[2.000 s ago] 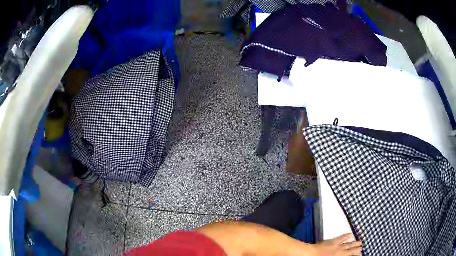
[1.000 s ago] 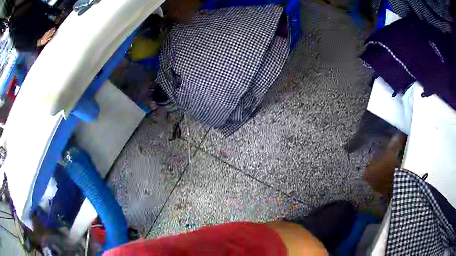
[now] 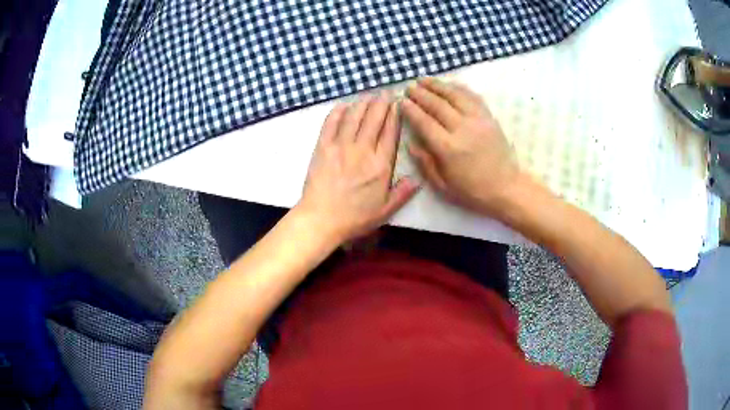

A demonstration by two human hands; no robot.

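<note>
The checked garment [image 3: 264, 60] lies spread over the upper part of the pressing table, its dark near edge curving across the view. My left hand [image 3: 352, 160] lies palm down on the white table cover [image 3: 232, 172], its fingertips close to that edge. My right hand [image 3: 460, 144] is beside it, palm down with slightly bent fingers, its fingertips at the same edge. I see no cloth held in either hand; the undersides are hidden. Small dark loops [image 3: 70, 136] stick out at the garment's left edge.
The iron [image 3: 696, 88] stands at the table's right end, cut off by the frame. Dark purple cloth [image 3: 36, 88] hangs at the far left. A checked garment pile [image 3: 104, 356] in a blue holder is at lower left. Faint marks show on the cover's right part.
The view has swung from the floor and garment pile to the table. Both hands now show on the table at the garment's edge; earlier, one hand at most showed.
</note>
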